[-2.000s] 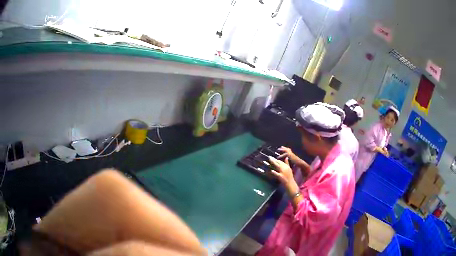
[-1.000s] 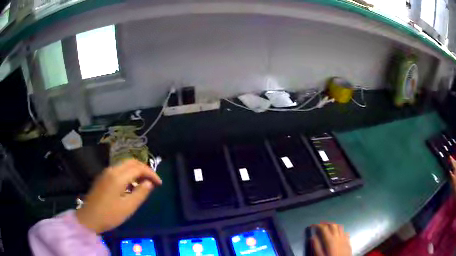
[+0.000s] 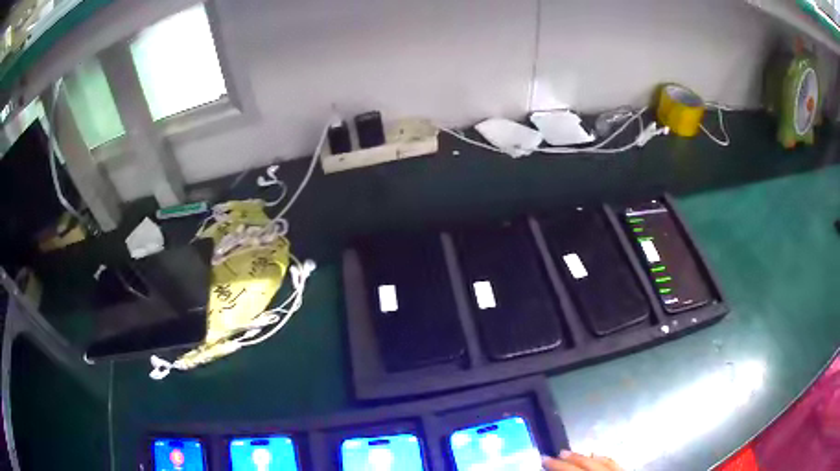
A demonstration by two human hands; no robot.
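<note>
A black four-slot tray (image 3: 543, 405) at the bottom edge holds several phones with bright blue screens (image 3: 382, 453), cut off below. My right hand (image 3: 582, 462) is at the bottom edge, its fingertips at the right side of the rightmost blue-screen phone (image 3: 495, 443); the rest is out of frame, so its grip cannot be told. My left hand is not in view. Behind, a second tray (image 3: 442, 375) holds three dark phones (image 3: 414, 322) with white rectangles and, at right, a phone with green text lines (image 3: 672, 276).
A yellow bag (image 3: 241, 285) with white earphones lies left of the rear tray. A glossy black panel (image 3: 152, 322) is farther left. A power strip (image 3: 382, 149), white pieces (image 3: 509, 135), yellow tape (image 3: 680, 110) and a green device (image 3: 798, 99) stand along the wall. A pink sleeve (image 3: 810, 419) is lower right.
The view has swung from the co-worker down to the trays. My left hand has left the picture. My right hand has moved from beside the front tray to the rightmost blue-screen phone.
</note>
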